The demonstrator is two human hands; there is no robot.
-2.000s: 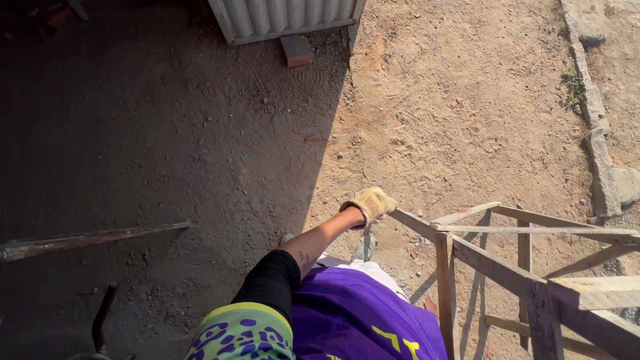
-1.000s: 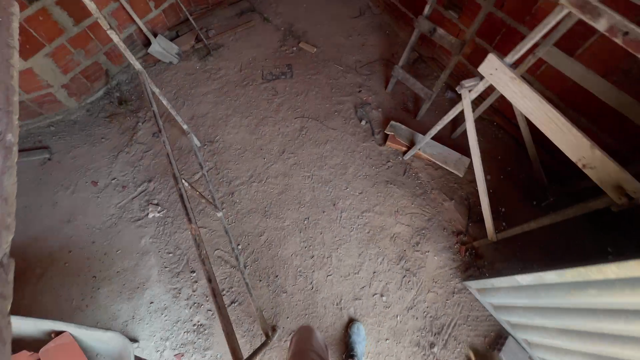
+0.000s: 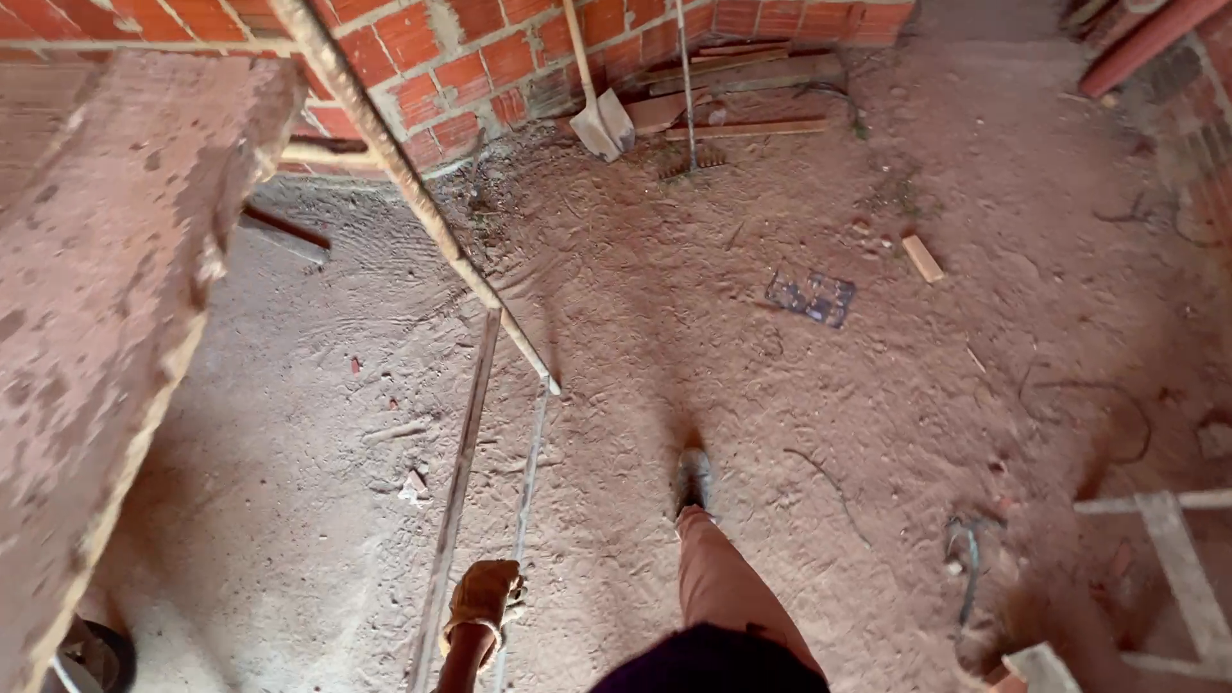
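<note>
My left hand (image 3: 484, 597), in a tan work glove, is low in the view, left of my leg, its fingers curled. It overlaps a thin straight strip (image 3: 531, 472) that runs up to the end of a rough wooden pole (image 3: 414, 192). Whether the fingers grip the strip cannot be told. Left of the hand, a dark narrow wooden bar (image 3: 465, 462) slants up to the same pole. My right hand is out of view.
A rough slab edge (image 3: 144, 221) looms at the left. A shovel (image 3: 603, 125) and a rake (image 3: 692, 164) lean near the brick wall (image 3: 500, 63), beside boards (image 3: 751, 72). A flat dark grid piece (image 3: 811, 296) and a brick fragment (image 3: 922, 258) lie on the dirt floor.
The view has moved forward into the brick-walled space; the shovel and pole appear larger. My gloved left hand has come into view, absent a second ago.
</note>
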